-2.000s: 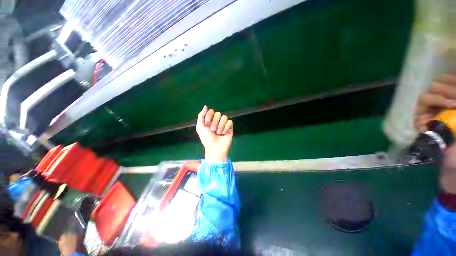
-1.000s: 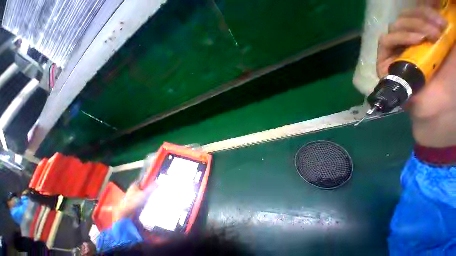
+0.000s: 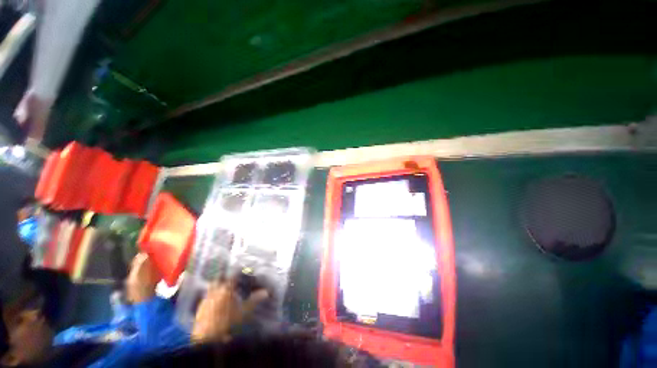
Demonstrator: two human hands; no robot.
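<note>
An open tablet (image 3: pixel 385 266) with a bright silvery area lies in a red-orange frame (image 3: pixel 445 262) on the green bench. A clear blister tray (image 3: pixel 259 215) with dark parts in its pockets lies left of it. My left hand (image 3: pixel 220 309) is blurred over the tray's near end, beside a dark shape; whether it grips anything is unclear. A round dark mesh dish (image 3: pixel 569 217) sits to the right of the tablet. My right hand is out of view; only a dim blue sleeve shows at the right edge. The screwdriver is not visible.
Red frames (image 3: pixel 97 180) stand stacked at the far left. A neighbouring person's hand (image 3: pixel 142 277) is at a tilted red frame (image 3: pixel 169 233). A pale rail (image 3: pixel 497 142) runs behind the work, with a green surface (image 3: pixel 403 100) beyond.
The view has shifted, and the framed tablet now lies right of the uncovered blister tray. My left hand has moved from the frame to the tray. My right hand and the yellow screwdriver have left view.
</note>
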